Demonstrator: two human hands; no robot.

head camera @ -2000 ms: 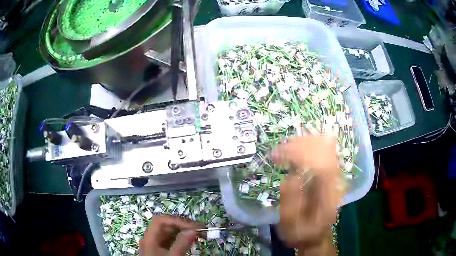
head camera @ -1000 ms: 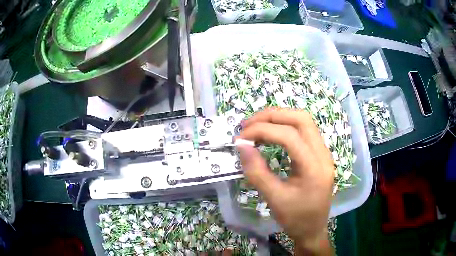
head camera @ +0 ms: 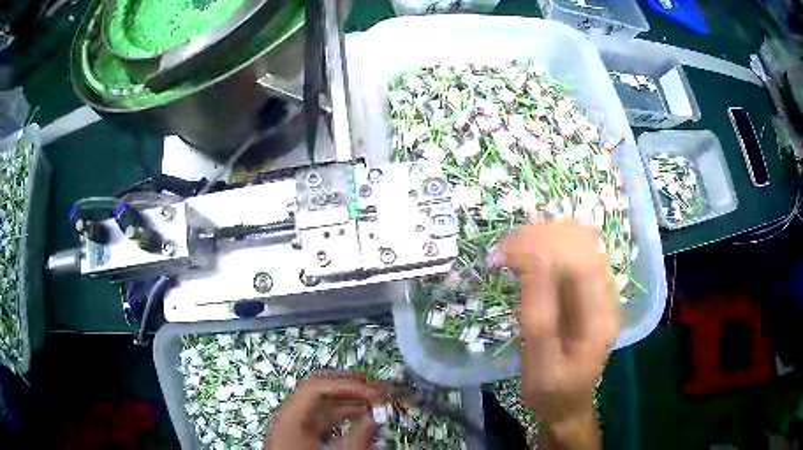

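My right hand (head camera: 568,308) is blurred over the large translucent bin (head camera: 647,303), right of the silver fixture (head camera: 387,233) and clear of it. Its fingers are bent; whether they hold a piece is unclear. My left hand (head camera: 321,409) is low over the lower translucent bin (head camera: 167,373), cut off by the bottom edge. A white head (head camera: 380,411) shows at its fingertips; whether it is gripped is unclear. White-and-green workpieces (head camera: 519,141) are heaped in both bins. Bright green shows at the feed track's (head camera: 339,114) lower end on the fixture.
The steel bowl feeder (head camera: 198,97) is at upper left. The pneumatic cylinder (head camera: 145,237) is at the fixture's left end. A long bin (head camera: 33,255) runs along the left edge. Small clear boxes (head camera: 726,198) and a dark slim rectangle (head camera: 748,148) are at right.
My right hand has left the fixture's right end, where it held a white piece, and moved right and down over the large bin. My left hand has come into view at the bottom.
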